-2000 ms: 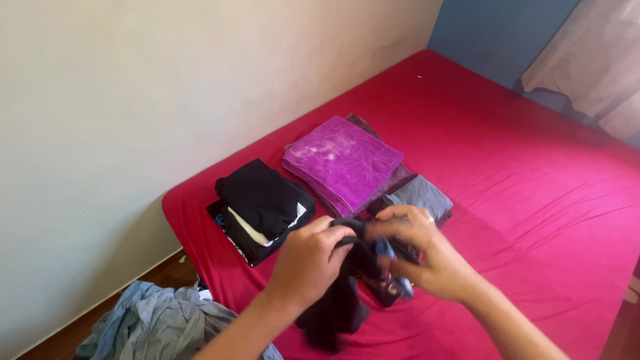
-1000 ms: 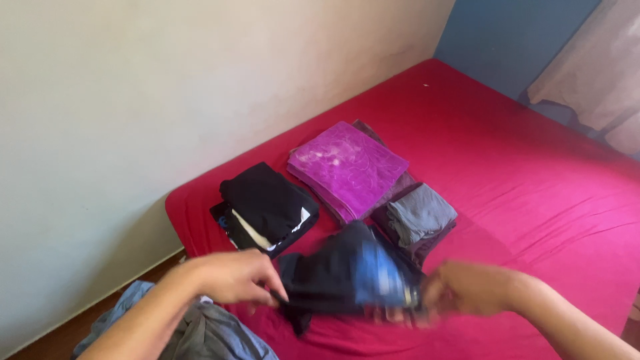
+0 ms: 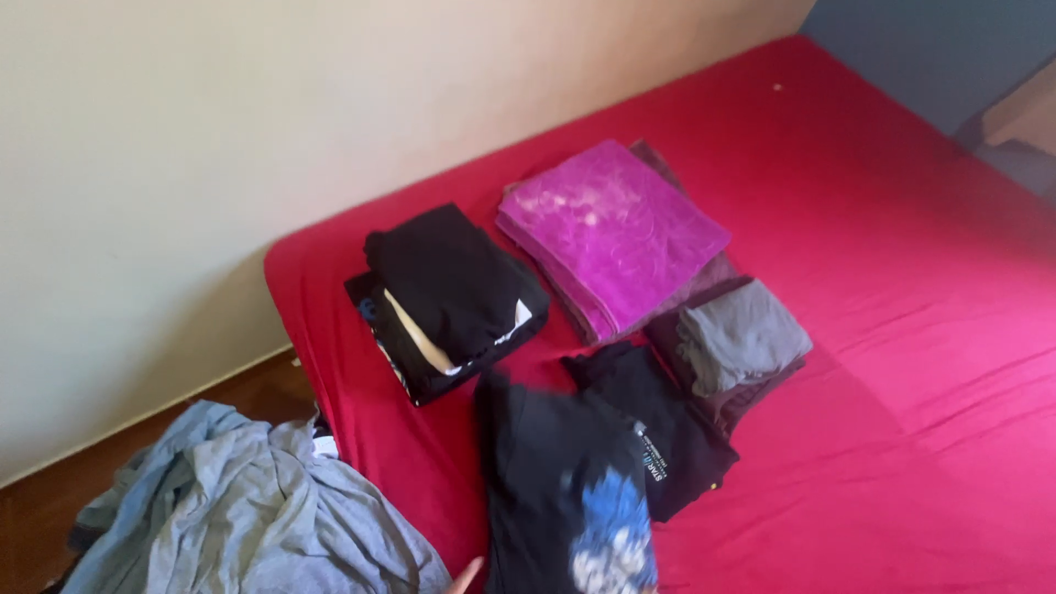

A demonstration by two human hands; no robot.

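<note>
A black T-shirt with a blue and white print (image 3: 569,495) lies spread at the bottom centre, partly over a folded black garment with small lettering (image 3: 652,429). Only a fingertip of my left hand (image 3: 469,575) shows at the bottom edge, just left of the shirt; what that hand holds is hidden. Of my right hand, at most a sliver of skin shows at the shirt's lower edge, too little to tell. Behind the shirt sits a stack of folded black clothes (image 3: 454,289) at left, with a folded purple towel (image 3: 615,231) beyond and a folded grey garment (image 3: 742,334) at right.
Everything folded rests on a bed with a red sheet (image 3: 825,206). A heap of loose grey and bluish clothes (image 3: 264,503) is at the lower left, beside the bed's edge. A pale wall (image 3: 206,124) runs along the far left side, and brown floor (image 3: 268,388) shows below it.
The black shirt, stretched between both hands a second ago, now lies lower with its blue print showing. Both hands have moved down, nearly out of view. The folded black garment beneath shows more.
</note>
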